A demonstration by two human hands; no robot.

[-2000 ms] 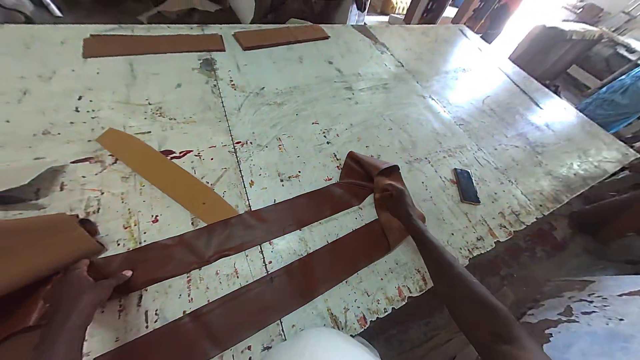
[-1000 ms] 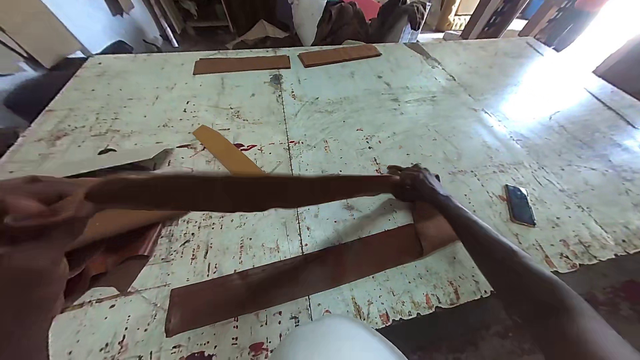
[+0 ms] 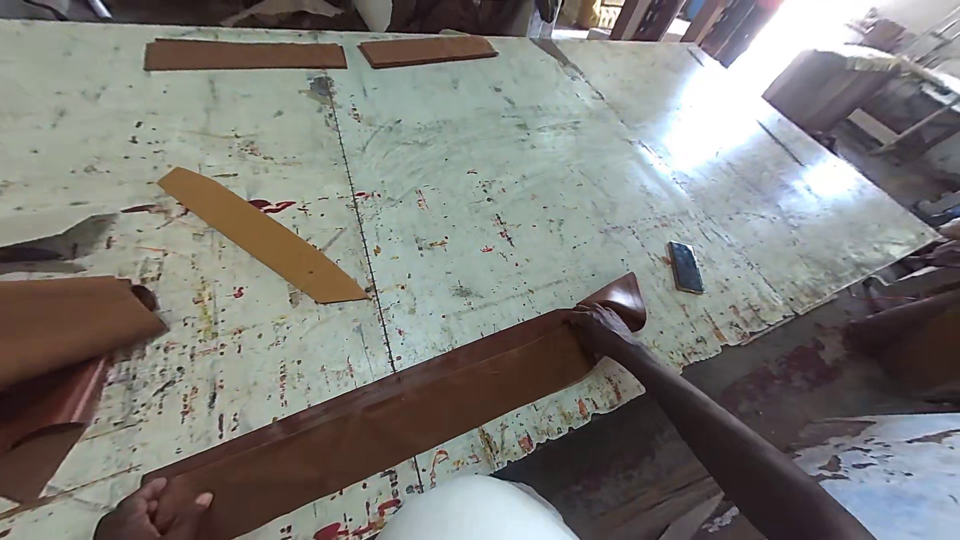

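Observation:
A long brown leather strip (image 3: 390, 405) lies folded along its length near the table's front edge, one layer over the other. At its lower left end my left hand (image 3: 154, 510) grips the leather, thumb on top. My right hand (image 3: 600, 328) presses on the strip near its right end, fingers curled over it; whether it pinches the leather is hard to tell. Beyond that hand a glossy fold of the leather curls up. A tan tapered pattern piece (image 3: 262, 232) lies flat to the upper left, apart from the strip.
Two stacks of brown leather strips (image 3: 244, 56) (image 3: 427, 50) lie at the table's far side. More brown leather (image 3: 67, 322) is piled at the left. A smartphone (image 3: 685, 267) rests right of the strip. The table's ragged front edge (image 3: 600, 409) runs close by. Another person's arm (image 3: 900, 319) shows at the right.
The strip's upper length, stretched in the air between both hands one second ago, now lies over the lower one. My left hand has come down to the strip's left end.

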